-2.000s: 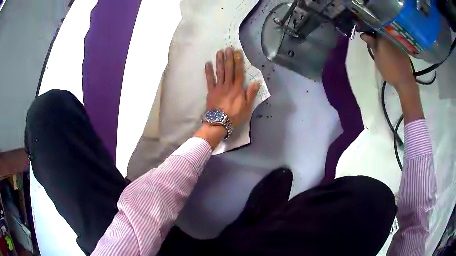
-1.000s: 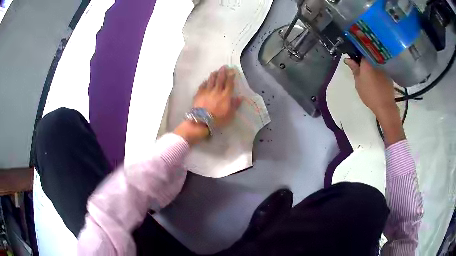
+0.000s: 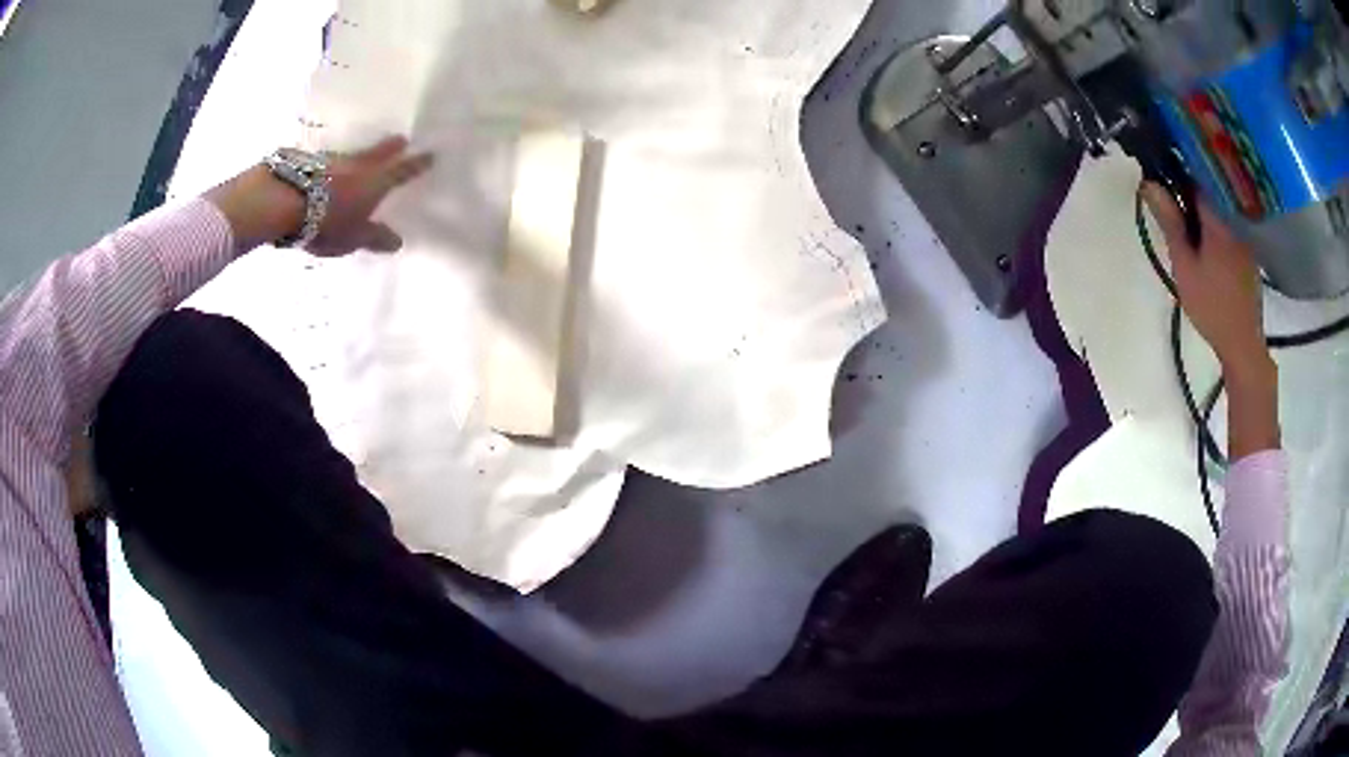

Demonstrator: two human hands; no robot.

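Observation:
The cutting machine (image 3: 1235, 126), grey metal with a blue side, stands at the upper right. Its base plate (image 3: 969, 170) lies flat on the table. My right hand (image 3: 1213, 274) grips the machine's handle. The white paper pattern (image 3: 695, 296) lies left of the base plate, with a curved, notched right edge. A pale wooden bar weight (image 3: 539, 281) lies on the paper. My left hand (image 3: 355, 195) is over the paper left of the bar, fingers apart and holding nothing.
Purple fabric (image 3: 1068, 392) shows as a narrow band beside white paper at the right. A black cable (image 3: 1184, 370) loops near my right forearm. My bent legs and a dark shoe (image 3: 873, 592) are on the pale table (image 3: 695, 629). Part of another pale block (image 3: 580, 5) is at the top edge.
My left hand has moved left. White paper now covers the purple strip at the left, and a wooden bar lies on it. The machine appears farther right in view, still in my right hand.

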